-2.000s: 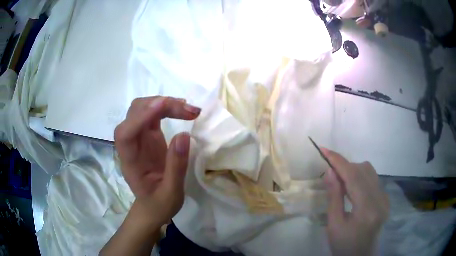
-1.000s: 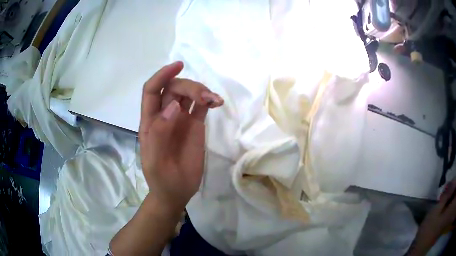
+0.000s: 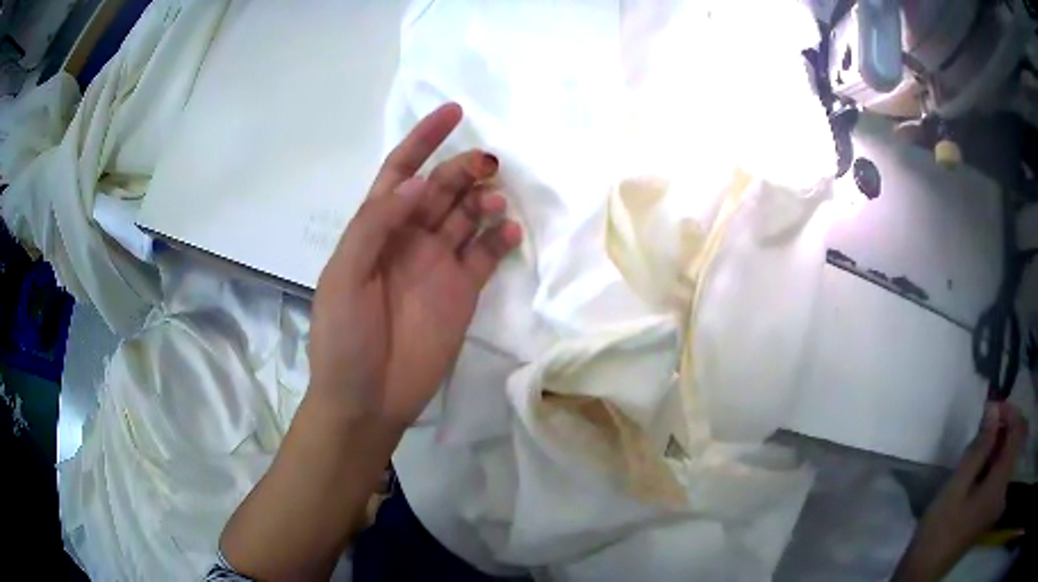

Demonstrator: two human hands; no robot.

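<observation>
A white to cream garment (image 3: 751, 330) with tan-yellow patches in its folds lies bunched across the table's front edge. Its upper part is washed out by the lamp. My left hand (image 3: 410, 262) is raised over the cloth left of centre, palm up, fingers curled loosely and apart, holding nothing. My right hand (image 3: 968, 489) is at the lower right edge. Its fingertips are closed around a thin dark item (image 3: 994, 449), at the near end of the dark scissors (image 3: 997, 335). I cannot tell clearly whether this item is separate from the scissors.
Machine parts with a blue-grey oblong bar (image 3: 879, 46) and a small cream knob (image 3: 947, 152) are at upper right. A round black disc (image 3: 866, 177) lies below them. Pale shiny cloth (image 3: 182, 398) hangs at the left, below the white table (image 3: 285, 125).
My right hand has moved away from the garment to the right, beside the scissors. My left hand has risen and its fingers have shifted. The view has turned, moving the garment right in the picture.
</observation>
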